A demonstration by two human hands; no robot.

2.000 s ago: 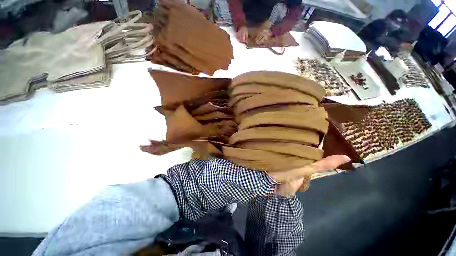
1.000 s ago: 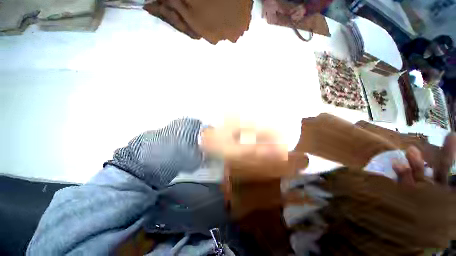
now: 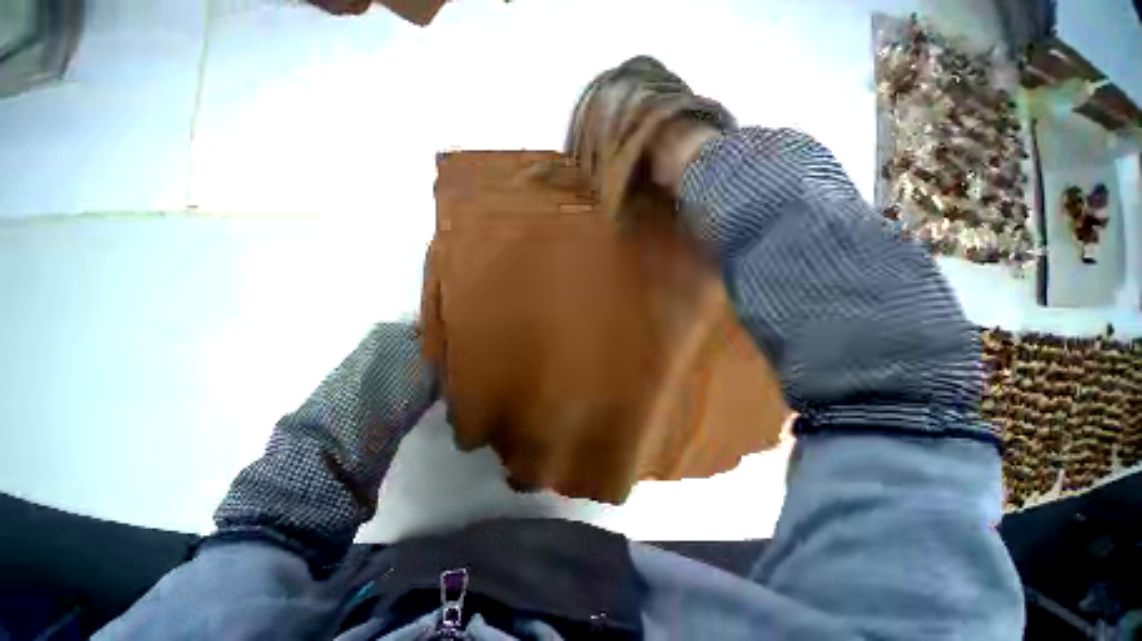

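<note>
A stack of brown bag panels (image 3: 539,313) is in front of me over the white table, its lower edge notched and its right part blurred. Several bag handles (image 3: 614,119) are bunched at its upper right. My right hand (image 3: 670,150) is blurred and closed around the handles; its fingers are partly hidden. My left sleeve reaches the left edge of the stack, and my left hand is hidden behind or under the panels.
The white table (image 3: 113,338) has its near edge just before my body. Rows of small brown pieces (image 3: 1064,401) lie at the right, a speckled patch (image 3: 952,150) above them. A pale tray (image 3: 1080,276) holds small dark pieces. Brown material (image 3: 413,6) shows at the top edge.
The brown panels have moved from the lower right to the middle in front of me. The view has turned downward. My right arm now reaches across to the handles.
</note>
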